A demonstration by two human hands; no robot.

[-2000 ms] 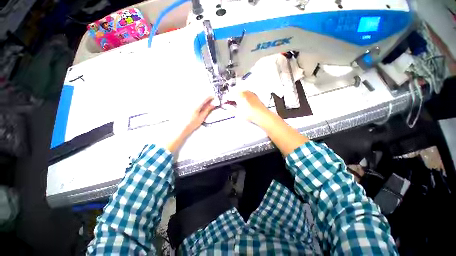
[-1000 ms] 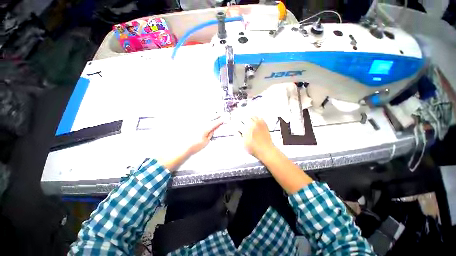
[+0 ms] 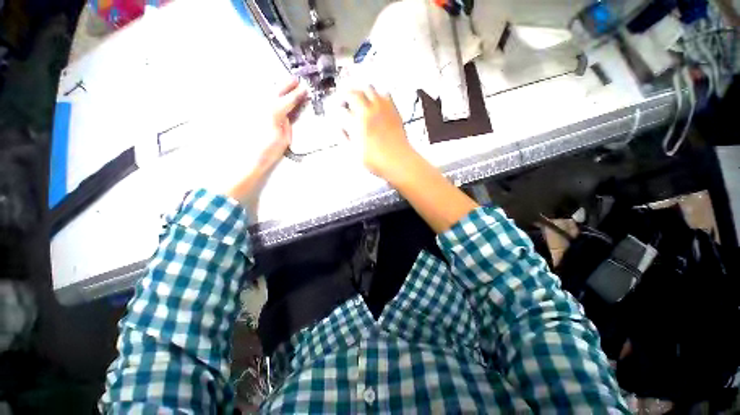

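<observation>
The presser foot and needle area is at the top centre. My left hand is just left of it, fingertips close to the foot. My right hand is on the right of the foot, fingers bent down on the white table. Glare hides whatever lies between my hands, so I cannot tell whether either holds fabric. A dark fabric strip lies at the left edge of the table. A dark brown L-shaped patch lies right of my right hand, partly under white scraps.
Orange and black snips are at the top edge. Blue tape runs along the left table edge. A graduated tape follows the front edge. White cords hang at the right. Dark fabric covers my lap.
The view has tilted down, so the machine head is mostly out of the frame. My left hand has moved up nearer the presser foot. My right hand is still beside it.
</observation>
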